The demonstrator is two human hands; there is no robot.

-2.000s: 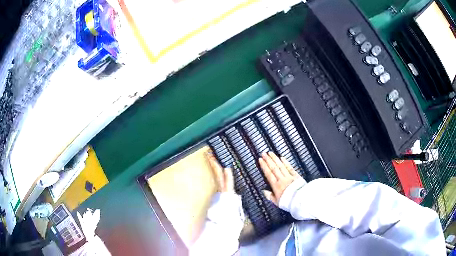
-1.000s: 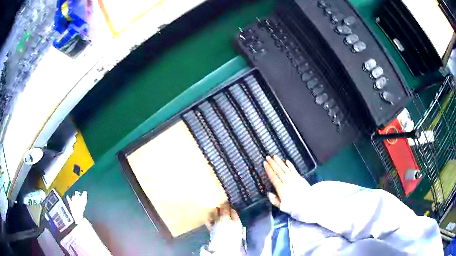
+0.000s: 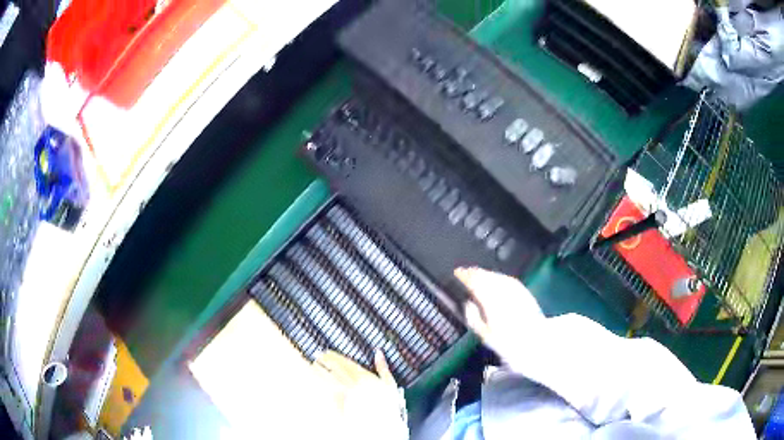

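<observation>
The packing tray [image 3: 339,199] lies in front of me, with packed rows of dark ribbed units [image 3: 361,284] and a washed-out cardboard liner [image 3: 236,365] at its left. My left hand [image 3: 357,378] lies over the near left part of the rows, thumb and fingers apart, with nothing visible in it. My right hand [image 3: 503,305] is at the tray's right corner, beside the flat supply tray [image 3: 387,193]. Its fingertips are blurred, and I cannot tell whether they hold anything. Loose units [image 3: 464,215] lie in lines on the supply tray.
A taller stacked tray [image 3: 378,34] with several units on top stands behind. A spare tray stack [image 3: 602,51] is beyond it. A wire trolley [image 3: 722,215] with a red box [image 3: 658,258] is at right. The white shelf [image 3: 146,172] curves along the left. Another person's sleeve [image 3: 748,56] shows top right.
The view has swung right. My right hand has moved off the rows to the tray's right corner. My left hand has moved from the liner's near edge onto the rows' near left part.
</observation>
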